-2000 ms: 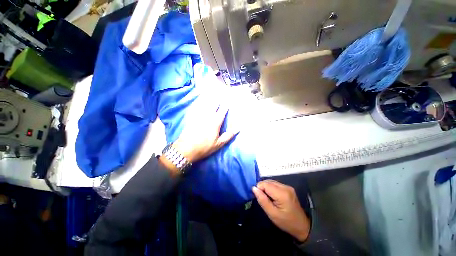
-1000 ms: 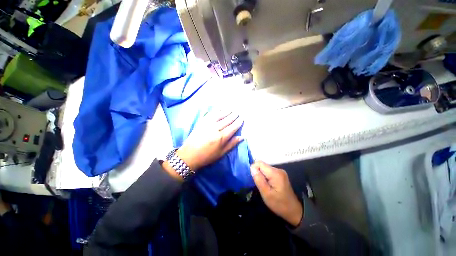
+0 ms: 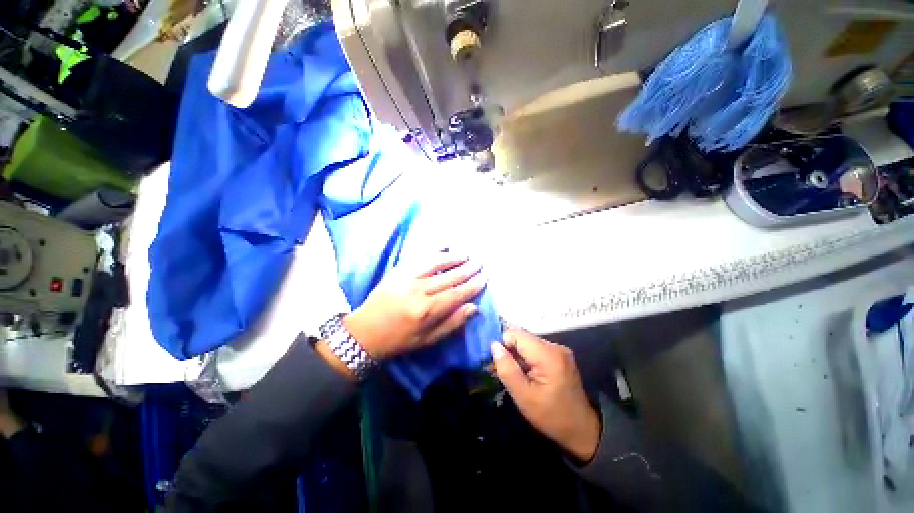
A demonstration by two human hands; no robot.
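A blue garment piece lies on the white table left of and under the sewing machine head, its near end hanging over the table's front edge. The cloth near the needle is washed out by glare, so the presser foot is hard to make out. My left hand, with a metal watch at the wrist, lies flat on the cloth, fingers together, below the needle area. My right hand pinches the cloth's right edge between thumb and fingers at the table's front edge.
A light-blue thread tassel hangs from the head above black scissors. An oval tray stands right of them. A printed scale runs along the front edge. Another machine stands at the left.
The near end of the cloth has moved up toward the needle, and less hangs over the edge. My right hand has moved up and slightly left with it. My left hand now lies lower on the cloth.
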